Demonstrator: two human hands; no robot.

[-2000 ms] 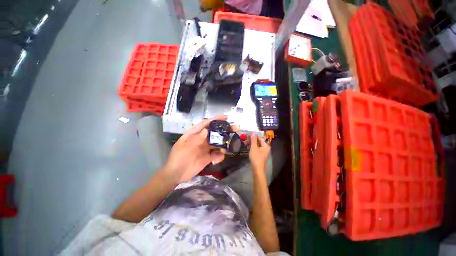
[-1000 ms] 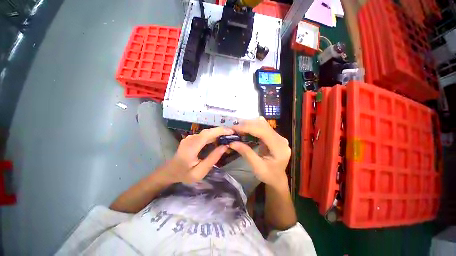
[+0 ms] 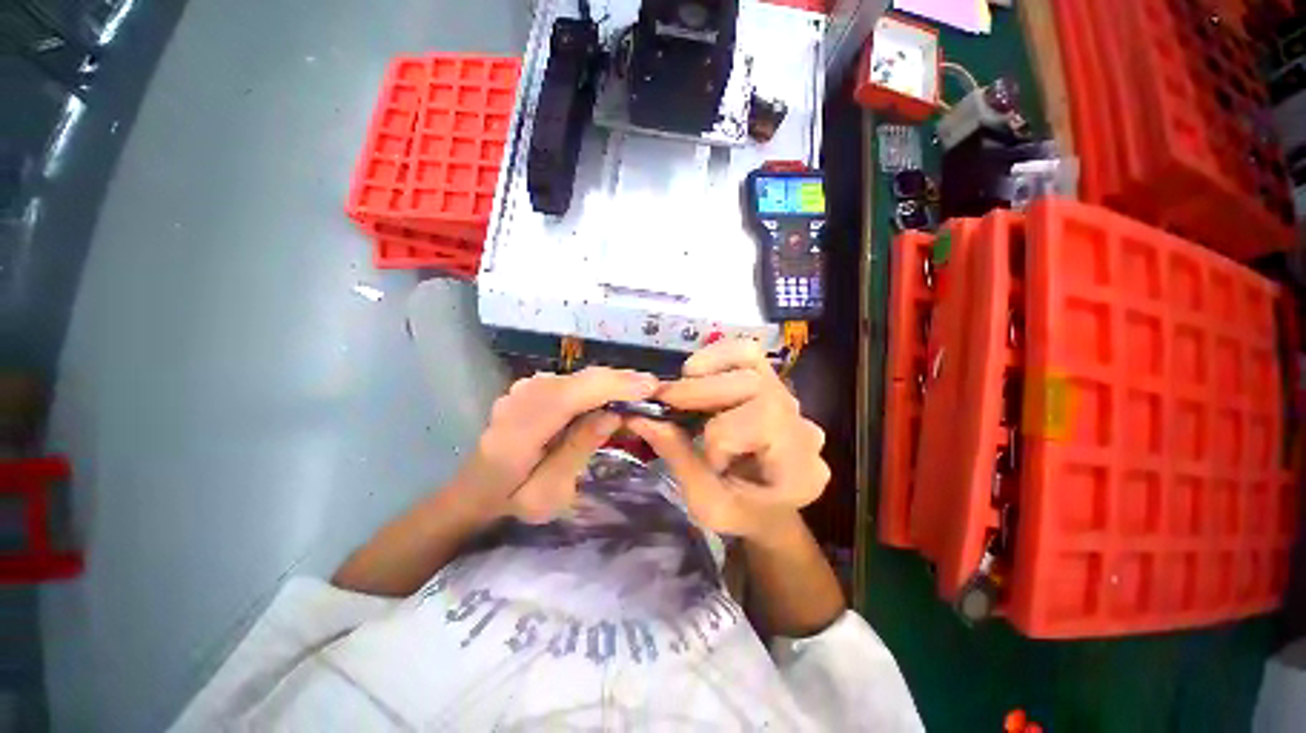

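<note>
A small dark unit [image 3: 640,408], seen edge-on and mostly hidden by fingers, is held in front of the station's front edge. My left hand [image 3: 562,437] grips its left side between thumb and fingertips. My right hand [image 3: 745,441] grips its right side, with the fingers curled. The white station base plate [image 3: 659,244] lies just beyond my hands. On it stand the black fixture [image 3: 682,72], a long black part [image 3: 563,136] to its left and a small dark-brown part [image 3: 768,116] to its right. The handheld tester [image 3: 791,244] lies at the plate's right with its screen lit.
Red trays [image 3: 438,143] are stacked left of the station. More red trays [image 3: 1160,430] stand on the green bench [image 3: 931,673] at right, with others behind. A red-edged white box [image 3: 900,66] and small devices lie beyond the tester. Orange-red caps [image 3: 1020,722] lie at the bottom right.
My right hand has come from near the tester's lower end to join my left hand at the unit. The unit has turned from face-on to edge-on. The view has shifted, with the station higher in the picture.
</note>
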